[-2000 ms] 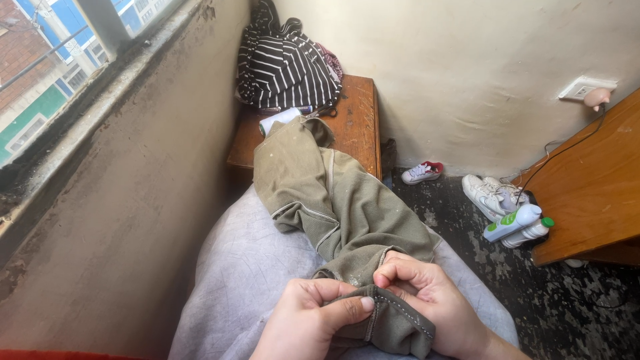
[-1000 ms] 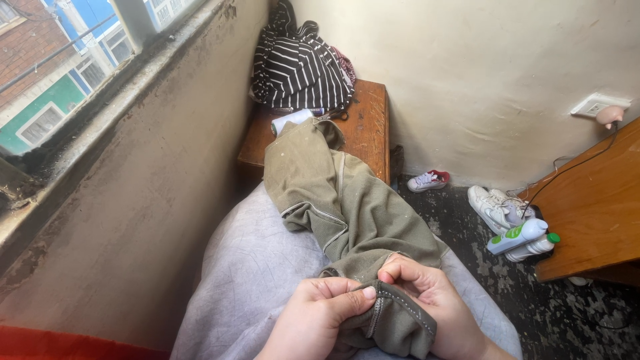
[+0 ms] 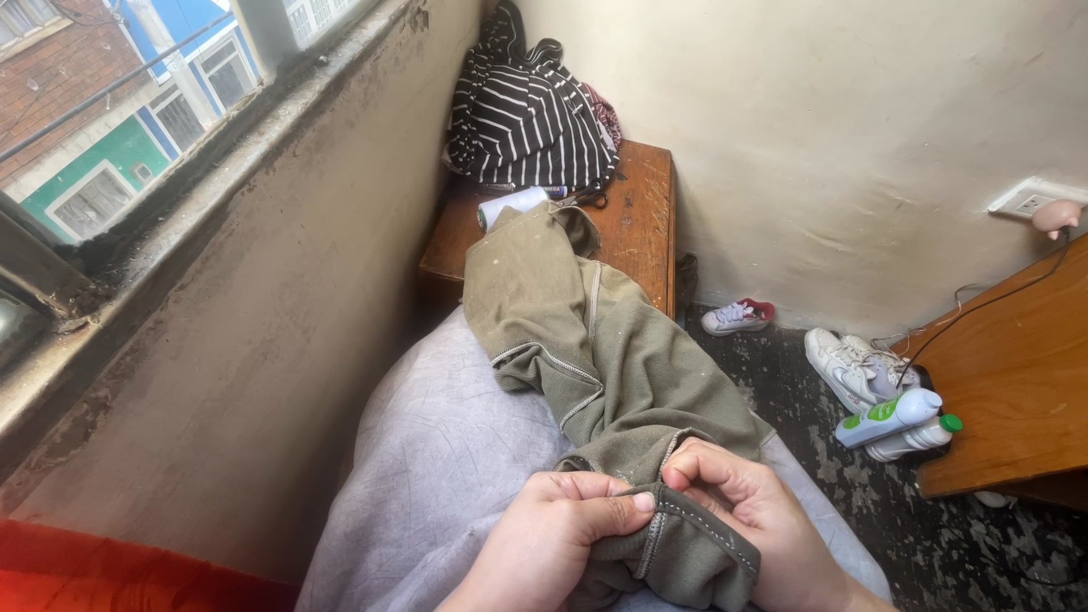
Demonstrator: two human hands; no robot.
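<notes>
An olive-green knit garment with pale overlock seams lies over a light grey cloth and reaches up onto a wooden stand. My left hand pinches its folded edge between thumb and forefinger, just left of a seam. Close beside it, my right hand has its thumb and forefinger together at the same edge; whether a needle is between them cannot be seen. A line of light stitches runs along the hem below my right hand. At the garment's far end are a white thread spool and black-handled scissors.
A black-and-white striped cloth lies on the wooden stand. A window ledge runs along the left. On the floor at right are a small shoe, white sneakers and bottles beside a wooden panel. A cable hangs from a wall socket.
</notes>
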